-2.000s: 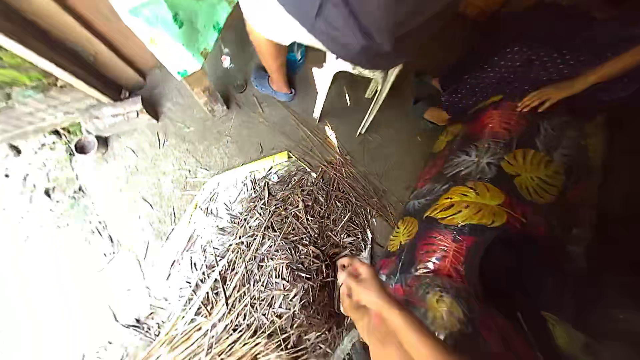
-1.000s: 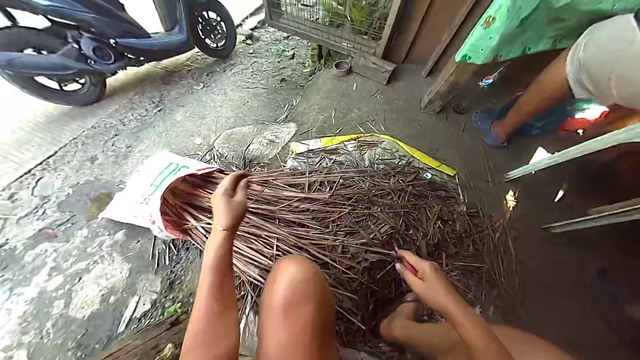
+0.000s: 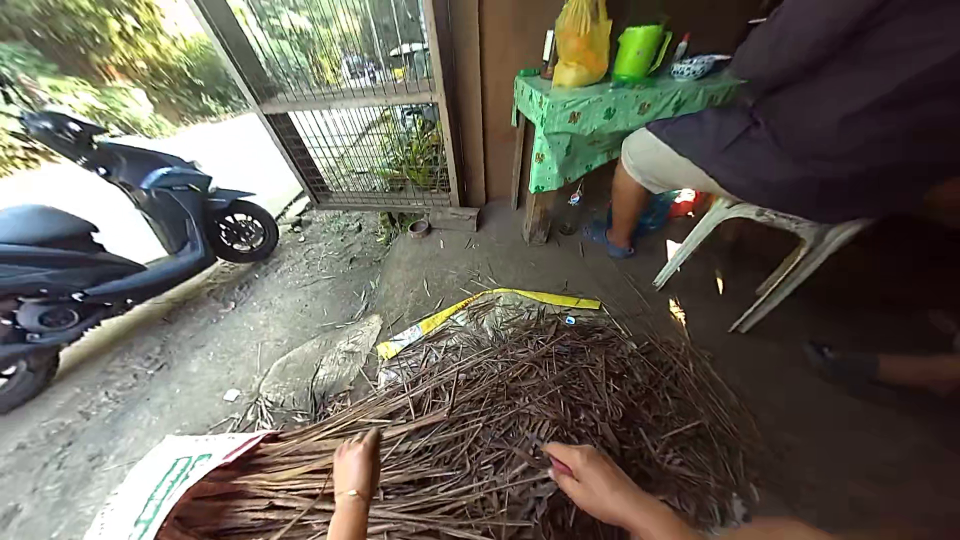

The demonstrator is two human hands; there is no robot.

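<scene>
My left hand, with a thin band at the wrist, is closed over long dry brown stalks near the mouth of a white woven sack. Whether it grips a stalk is hard to make out. My right hand is closed on a small tool with a red handle, whose tip points at the pile; its kind cannot be told. Between and beyond the hands spreads a heap of dry stalks and leaf scraps. The stalks' left ends lie inside the sack.
A yellow-edged sheet lies under the heap's far side. A person sits on a white plastic chair beside a table with a green cloth. A dark scooter stands left, near a mesh gate. Another foot shows at right.
The view has swung widely, up from the heap since one second ago. My left hand stays over the stalks by the sack, and my right hand still holds the red-handled tool.
</scene>
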